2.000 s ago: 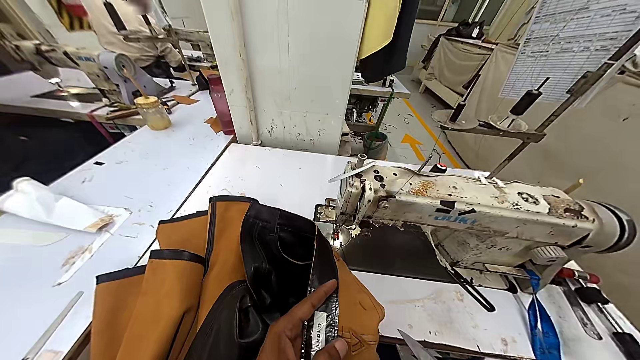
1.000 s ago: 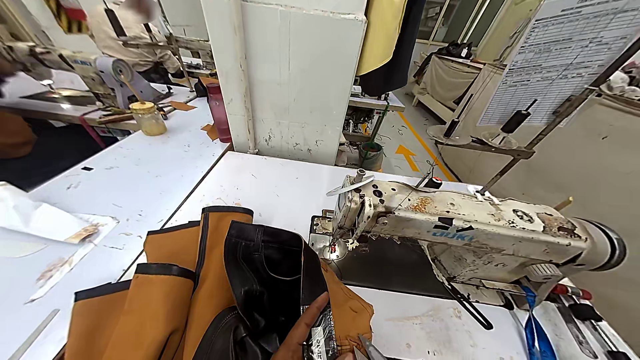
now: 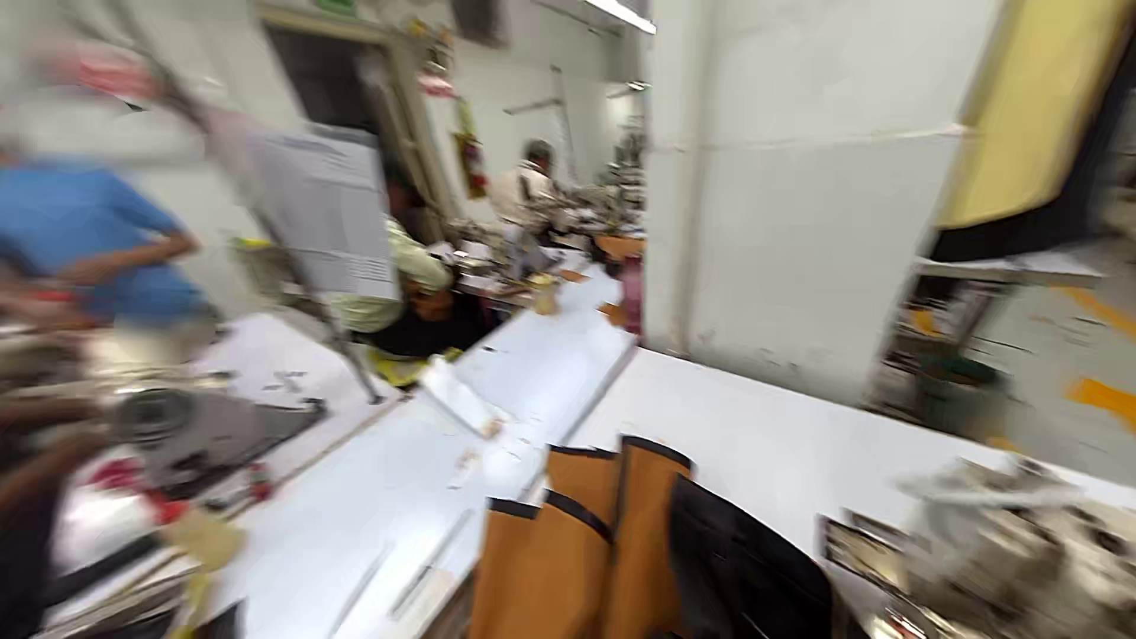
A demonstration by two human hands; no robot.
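Observation:
Neither of my hands shows in the blurred head view. A tan leather-like piece with black edging [image 3: 568, 559] lies at the bottom middle, on the white table [image 3: 728, 417]. Black material [image 3: 745, 559] joins it on the right and runs out of the bottom edge. The head of a sewing machine [image 3: 994, 550] stands at the lower right, strongly blurred, with its metal plate at its left. What touches the black material below the frame is hidden.
A white pillar [image 3: 799, 195] rises behind the table. A jar [image 3: 543, 293] and white scrap [image 3: 457, 395] lie farther left. Another sewing machine [image 3: 186, 435] stands at the left, near a person in blue [image 3: 98, 231]. More people sit beyond; a bin [image 3: 958, 395] is at the right.
The view has swung left. The hand that was on the black material and the scissors-like metal blades beside it are out of frame.

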